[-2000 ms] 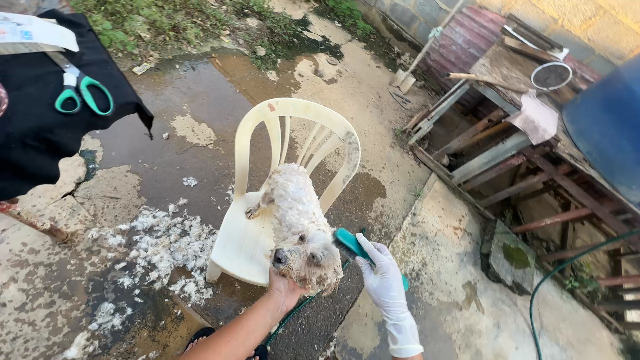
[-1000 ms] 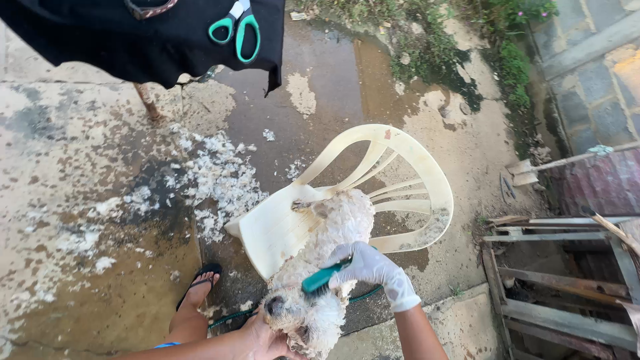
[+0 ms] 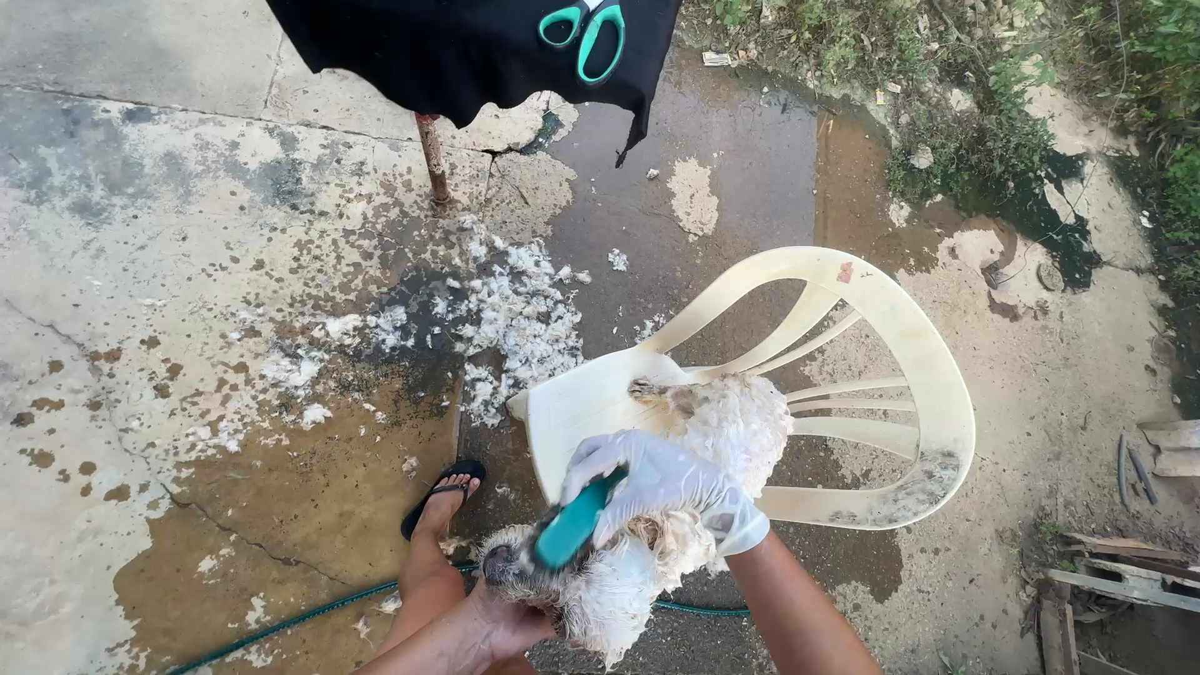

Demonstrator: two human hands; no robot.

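A wet, white curly-coated dog [image 3: 736, 427] is on a cream plastic chair [image 3: 937, 394], its head toward the bottom of the view. My right hand [image 3: 656, 483], in a whitish glove, grips a teal-backed brush [image 3: 577, 520] against the dog's face, near the muzzle. Bare, my left hand [image 3: 506, 614] supports the dog's head from below at the chin; its fingers are partly hidden under the fur. The brush's bristles are mostly hidden.
Scissors with teal handles [image 3: 600, 42] lie on a black cloth [image 3: 469, 56] at the top. Clumps of white fur [image 3: 525, 309] litter the wet concrete left of the chair. A green hose [image 3: 309, 614] runs behind my sandalled foot [image 3: 445, 497]. Wooden pieces [image 3: 1125, 572] lie at lower right.
The brush in my right hand has moved from beside the dog's head onto its face, near the muzzle. My left hand stays under the head. The view has turned and shifted considerably.
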